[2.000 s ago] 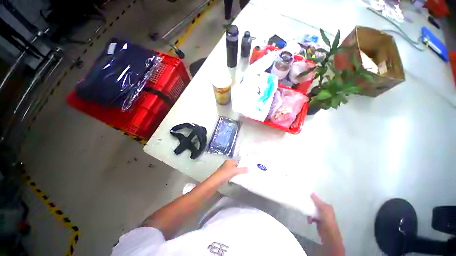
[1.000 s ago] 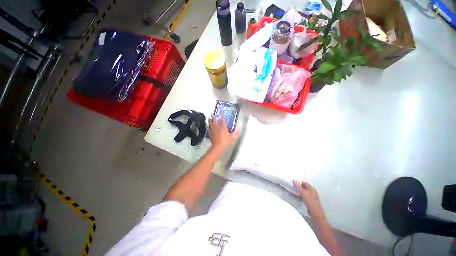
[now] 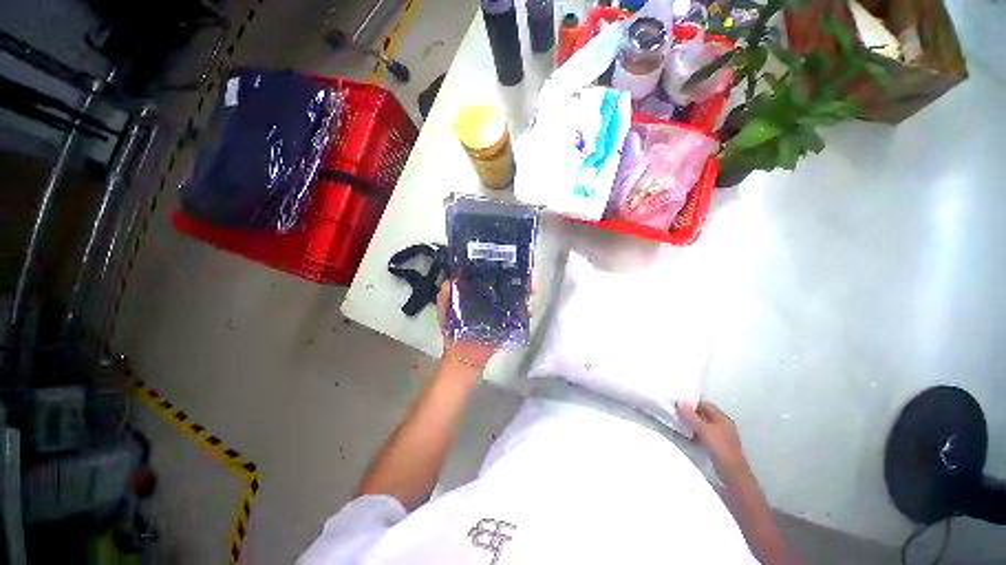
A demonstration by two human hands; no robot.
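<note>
My left hand [image 3: 472, 344] holds up a small dark bagged item [image 3: 491, 276] in clear crinkly film, with a white label strip facing up. The item hides most of my fingers. It is above the table's near-left edge. My right hand [image 3: 709, 425] grips the near right corner of a white bagged pack [image 3: 618, 337], which lies on the table in front of me. The black strap bundle [image 3: 419, 278] lies at the table's left edge, partly hidden behind the item.
A red basket [image 3: 693, 215] holds a tissue pack [image 3: 579, 149] and pink bag [image 3: 662, 177]. Beyond stand a yellow-lidded jar [image 3: 485, 146], dark flask [image 3: 502, 42], plant [image 3: 772, 121] and cardboard box [image 3: 921, 88]. A black fan [image 3: 935, 455] is right; a red crate [image 3: 370, 188] is on the floor left.
My left hand left the white pack, reached to the dark bagged item and has lifted it off the table. My right hand stays at the white pack's corner. The view has shifted slightly.
</note>
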